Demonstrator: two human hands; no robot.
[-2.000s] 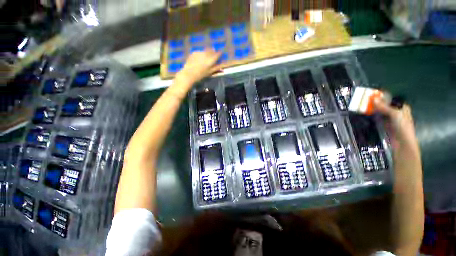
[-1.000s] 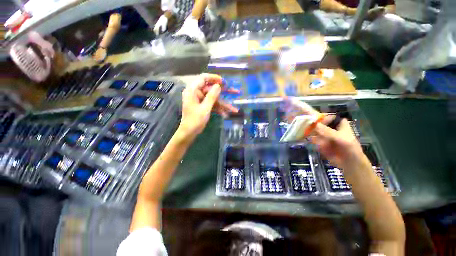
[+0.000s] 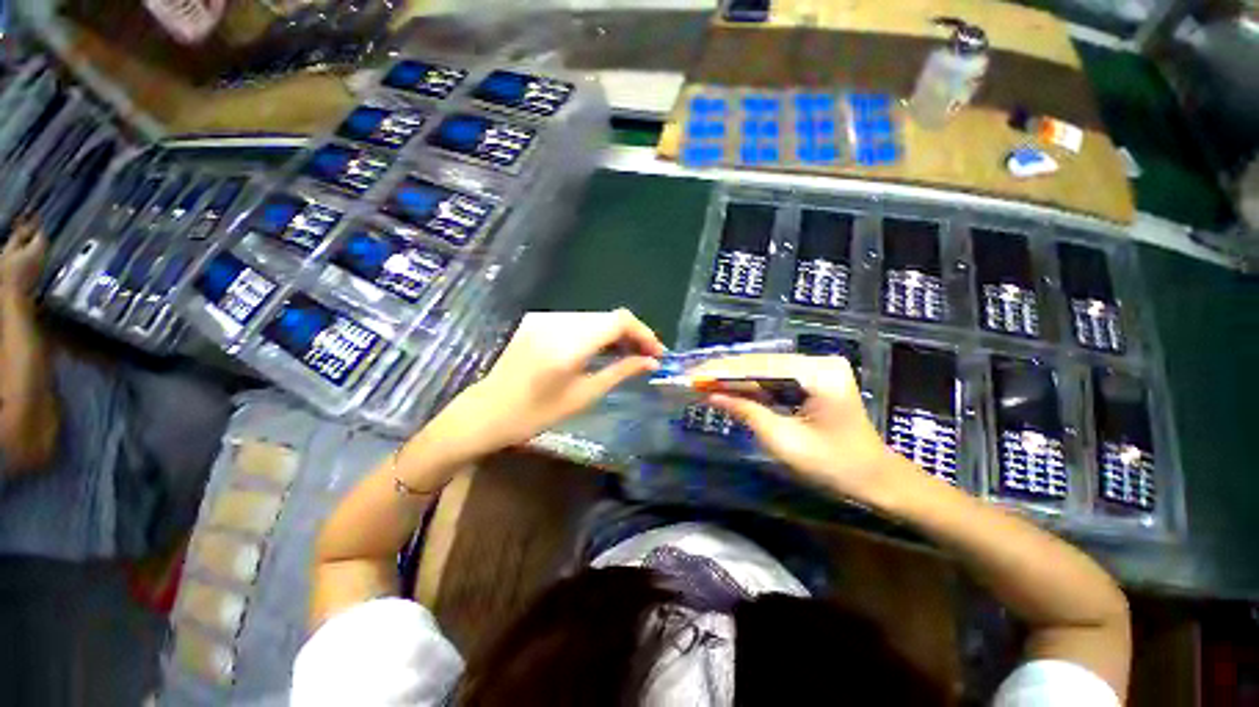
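Note:
My left hand point(image 3: 573, 362) pinches one end of a small clear film with blue point(image 3: 679, 362) at its fingertips. My right hand point(image 3: 815, 421) meets it there, its fingers around a slim scraper-like tool point(image 3: 746, 384) with an orange part and a dark end. Both hands are over the lower left corner of a clear blister tray point(image 3: 1171, 456) of keypad phones in two rows. An upper-row phone point(image 3: 913, 269) has a dark screen. The lower left phones are partly hidden by my hands and the film.
A stack of phone trays point(image 3: 552, 194) with blue screens stands at left. Beyond the rail, a board point(image 3: 1077, 180) holds a backing sheet with blue marks point(image 3: 790, 129), a dispenser bottle point(image 3: 950, 76) and small white and orange pieces. A person's arm point(image 3: 20, 345) is at far left.
My hands have come together in front of me, over the tray's lower left. The view has shifted, with the phone tray now further right and the board more visible.

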